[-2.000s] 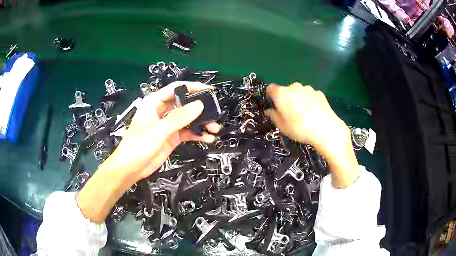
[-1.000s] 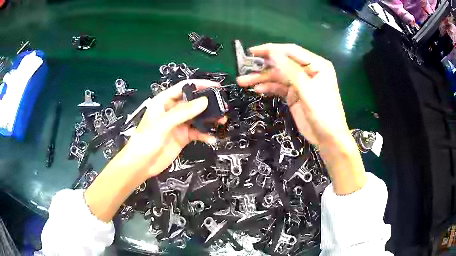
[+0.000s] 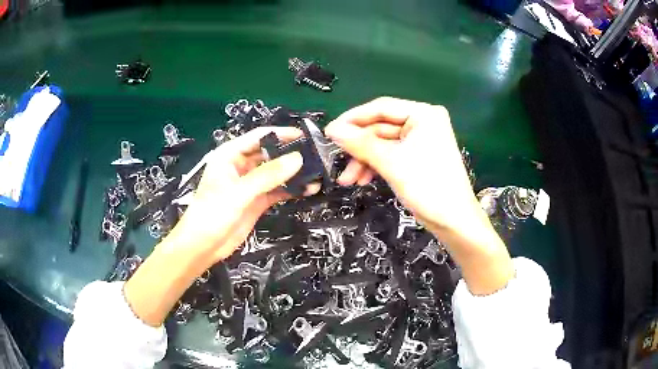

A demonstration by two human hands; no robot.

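My left hand [image 3: 242, 173] holds a small black housing [image 3: 292, 155] between thumb and fingers above the pile. A dark clip jaw stands up on the housing's left side. My right hand [image 3: 404, 148] grips a silver and black spring clip [image 3: 324, 150] by its handle loops. The clip's jaw is against the housing's right side; whether it clamps the housing is hard to tell. A large loose pile of spring clips [image 3: 335, 241] lies under and in front of both hands.
Two clamped units [image 3: 315, 75] [image 3: 133, 71] lie beyond the pile. A blue bin [image 3: 32, 148] with white cloth and a thin black rod [image 3: 78, 205] are at left. A clear squat bottle [image 3: 516, 202] is right of the pile. Black trays [image 3: 577, 209] line the right. A person's sleeve shows top right.
My right hand first picked a spring clip from the pile and raised it. It has now moved down and left, bringing the clip against the housing. My left hand keeps its hold.
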